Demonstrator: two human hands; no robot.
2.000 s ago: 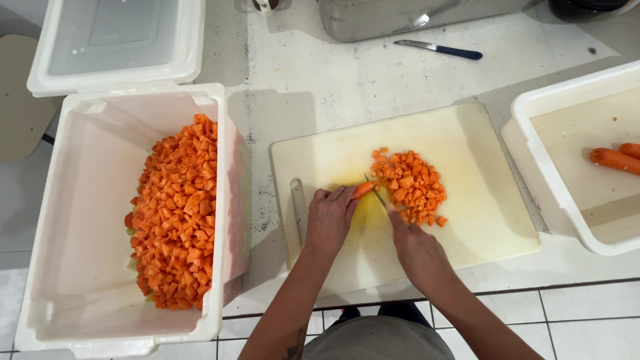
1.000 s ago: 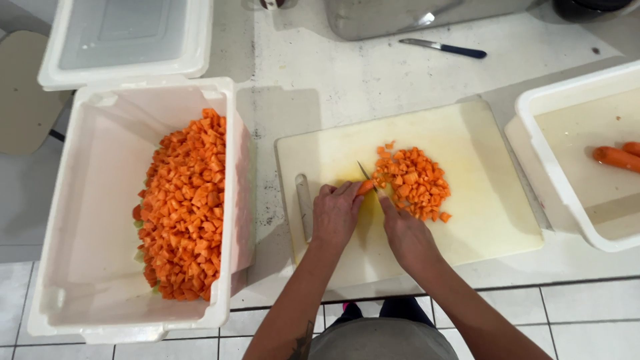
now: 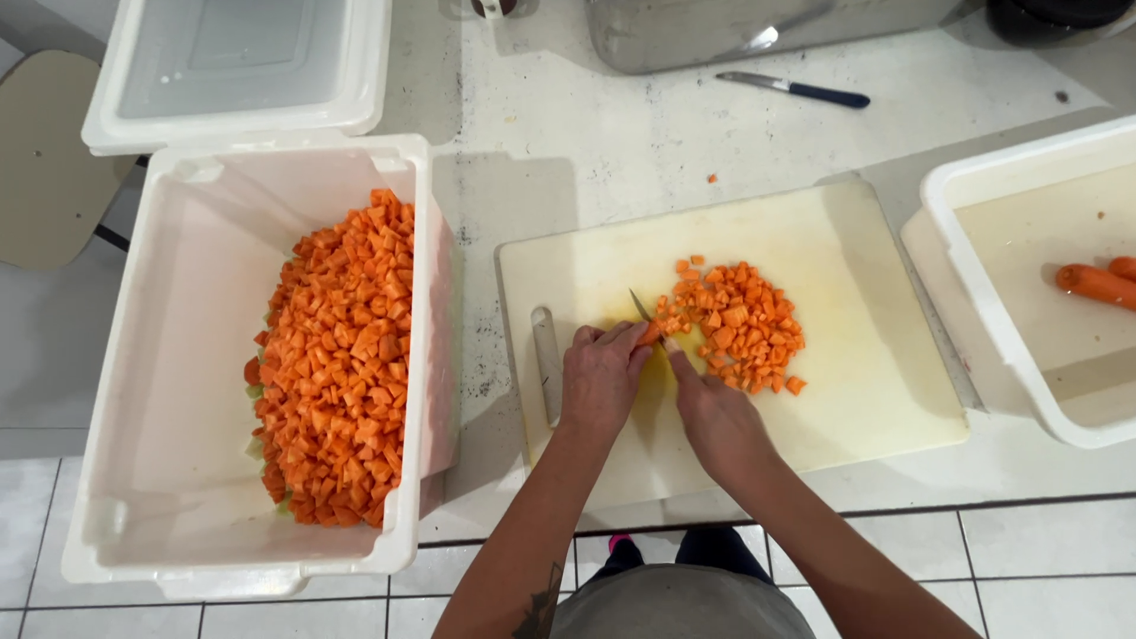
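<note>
On a white plastic cutting board (image 3: 852, 311), my left hand (image 3: 602, 373) grips a short piece of peeled carrot (image 3: 650, 334), its fingers curled over it. My right hand (image 3: 721, 413) holds a small knife (image 3: 641, 306) by its handle, the blade pointing up and left against the carrot's cut end. Just right of the blade lies a pile of diced carrot (image 3: 750, 328), with a few loose cubes at its upper left. Part of the blade and most of the handle are hidden by carrot and fingers.
A deep white bin (image 3: 115, 355) at left holds a heap of diced carrot (image 3: 342, 382); a lidded container (image 3: 240, 53) is behind it. At right, a white tub (image 3: 985, 293) holds whole carrots (image 3: 1096, 284). A second knife (image 3: 830, 94) lies near a grey container (image 3: 674, 44) at the back.
More small cubes now lie beside the blade, and the carrot piece shows less beyond my left fingers. A small carrot bit now lies on the table above the board.
</note>
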